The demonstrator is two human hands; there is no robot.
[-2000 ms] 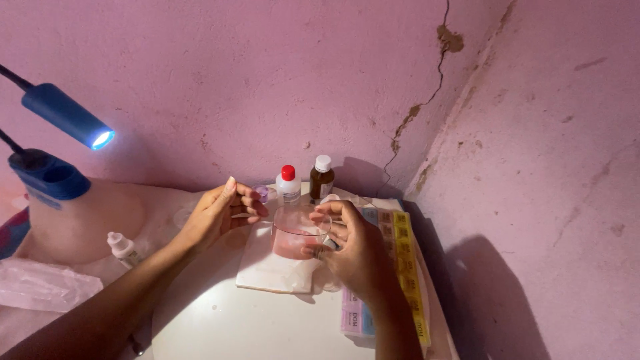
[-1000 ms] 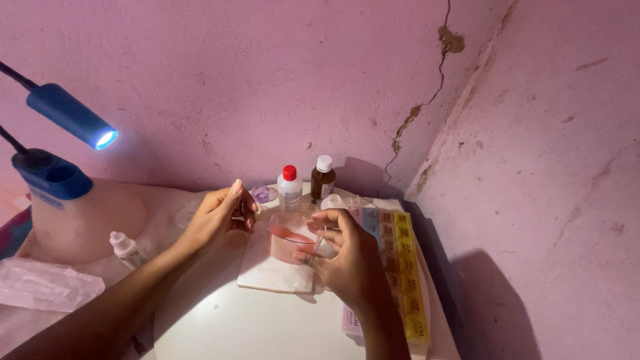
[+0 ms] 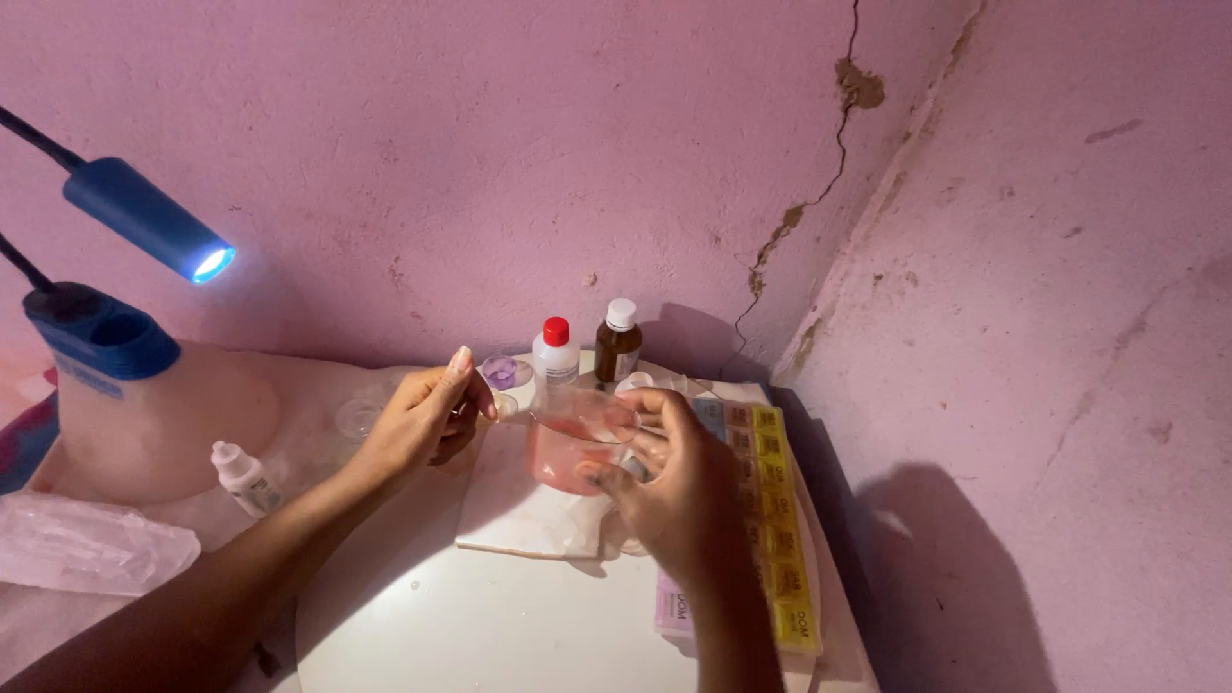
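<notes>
A clear round cup with pink liquid stands or is held over a white tile; whether it touches the tile is unclear. My right hand has its fingers and thumb around the cup's right side, with the rim tilted. To the left of the cup, my left hand is raised with its thumb up and fingers curled; whether something small is between the fingertips cannot be told. Behind the cup stand a white bottle with a red cap and a brown bottle with a white cap.
A yellow pill organizer lies right, beside a purple one. At left are a dropper bottle, clear plastic wrapping and a lit blue lamp. A small purple dish sits near the wall.
The fingers of my left hand have curled in from a more spread pose. The cup's rim is tilted more than before in my right hand.
</notes>
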